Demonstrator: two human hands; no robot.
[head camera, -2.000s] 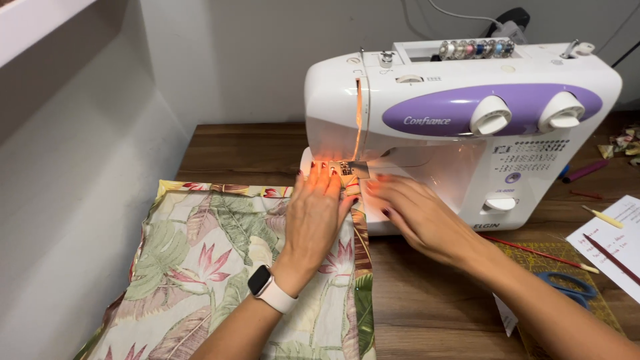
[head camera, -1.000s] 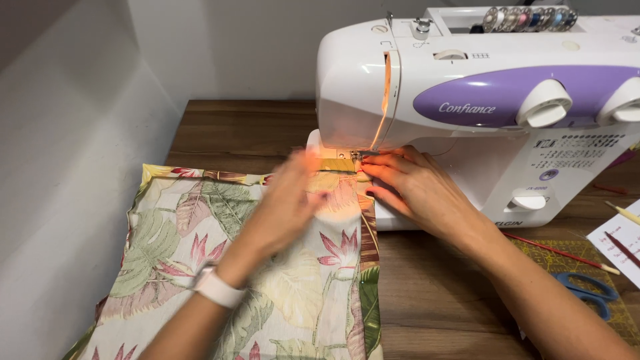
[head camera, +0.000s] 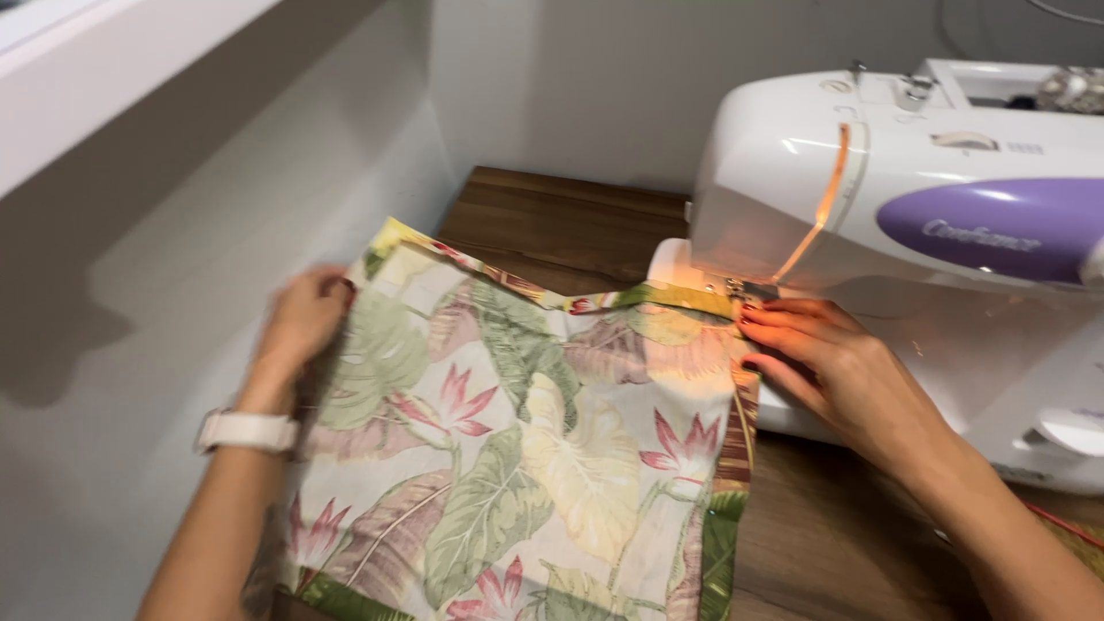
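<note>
A leaf-and-flower printed fabric piece (head camera: 517, 414) with folded edges spreads over the table. Its upper right corner lies at the presser foot (head camera: 735, 289) of a white and purple sewing machine (head camera: 776, 181). My right hand (head camera: 802, 354) rests its fingertips on that corner, just right of the foot. At the fabric's upper left edge is my left hand (head camera: 306, 315), a little blurred, with fingers curled at the border; whether it pinches the cloth is hard to tell. A pale watch strap (head camera: 250, 431) circles my left wrist.
The wooden table (head camera: 552, 207) meets a grey wall behind and a pale wall (head camera: 172, 302) at the left. A white shelf edge (head camera: 129, 69) juts in at the upper left. Bobbins (head camera: 1074, 89) sit on top of the machine. A red stick-like item (head camera: 1065, 523) lies at the lower right.
My left hand has moved left from near the presser foot to the fabric's far left edge. My right hand stays beside the foot. The fabric's top edge now sags in the middle. The view has shifted left.
</note>
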